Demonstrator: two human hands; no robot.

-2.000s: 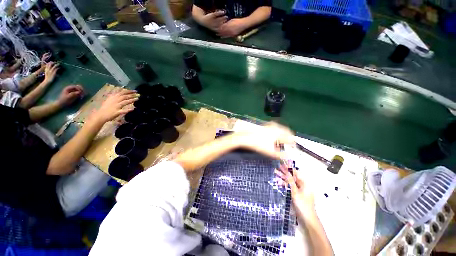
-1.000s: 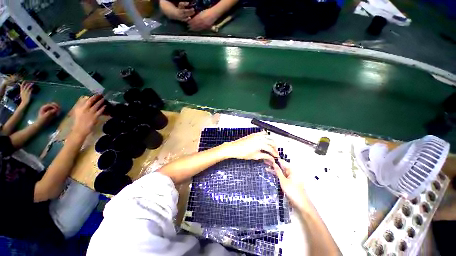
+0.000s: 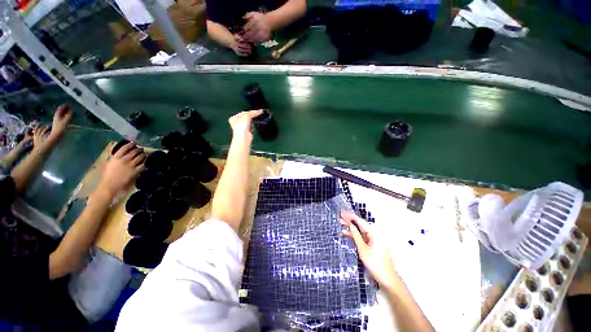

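My left hand (image 3: 245, 120) is stretched out over the green belt, its fingertips at the upper left of a black cylindrical unit (image 3: 266, 126); whether they grip it is hidden. My right hand (image 3: 364, 241) is over the right edge of the die-cut pad sheet (image 3: 304, 240), fingers bent; a small dark spot shows at the fingertips, too small to tell if it is held. Wrinkled clear film (image 3: 278, 217) covers much of the black-gridded sheet. Loose black pads (image 3: 411, 242) lie on the white board to its right.
A mallet (image 3: 417, 200) lies beyond the sheet. A white fan (image 3: 541, 224) and holed tray (image 3: 533, 285) stand at right. Black sleeves (image 3: 149, 224) cluster on cardboard at left, near another worker's hand (image 3: 123, 167). Another unit (image 3: 395, 138) is on the belt.
My left hand has left my right hand at the sheet and reached out to the unit on the belt. My right hand stays by the sheet's edge. The belt units have shifted right.
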